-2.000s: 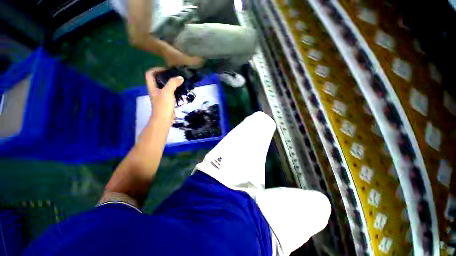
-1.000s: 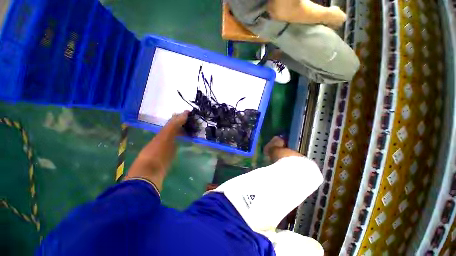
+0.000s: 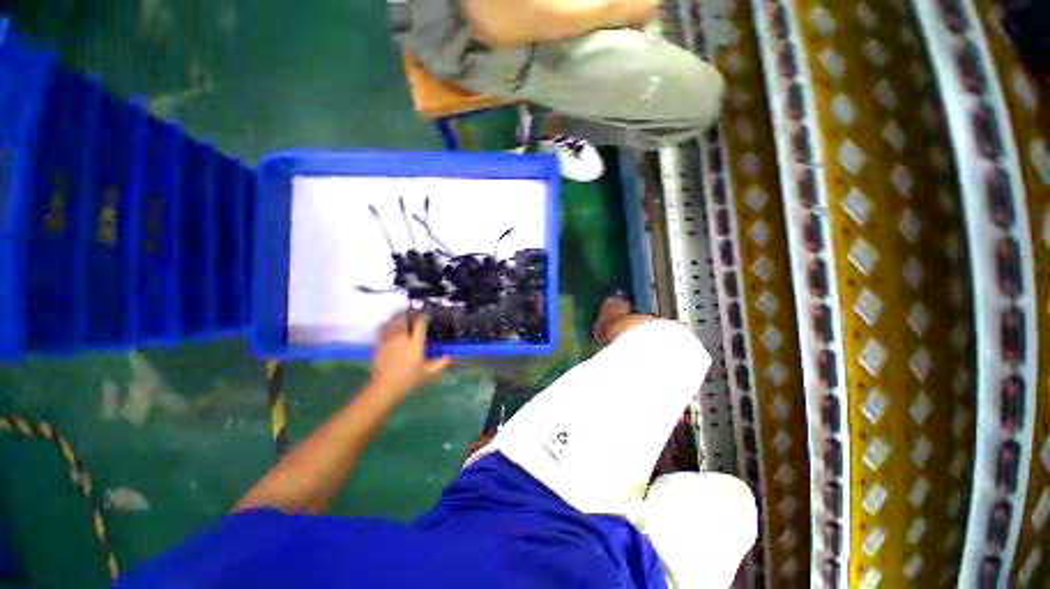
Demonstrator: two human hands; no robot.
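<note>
A blue plastic crate (image 3: 271, 259) with a white bottom lies in front of me. Black power adapters (image 3: 478, 322) sit along its near right side, with several thin output cords (image 3: 403, 224) pointing across the white bottom. My left hand (image 3: 403, 351) is at the crate's near rim, fingertips at the left end of the adapters, thumb spread to the right. The hand is blurred, and whether it holds an adapter cannot be told. My right hand is not in view.
Stacked blue crates (image 3: 115, 230) stand left of the crate. Another person's leg (image 3: 633, 86) and a brown stool (image 3: 438, 90) are beyond it. Rack shelves with white edges (image 3: 812, 288) and yellow socket boards (image 3: 881, 345) rise on the right. Striped tape (image 3: 276, 403) marks the green floor.
My left hand, earlier gripping black adapters above the crate, has come down to it and now sits at the near rim. The view has shifted, and more adapters show in the crate than at first.
</note>
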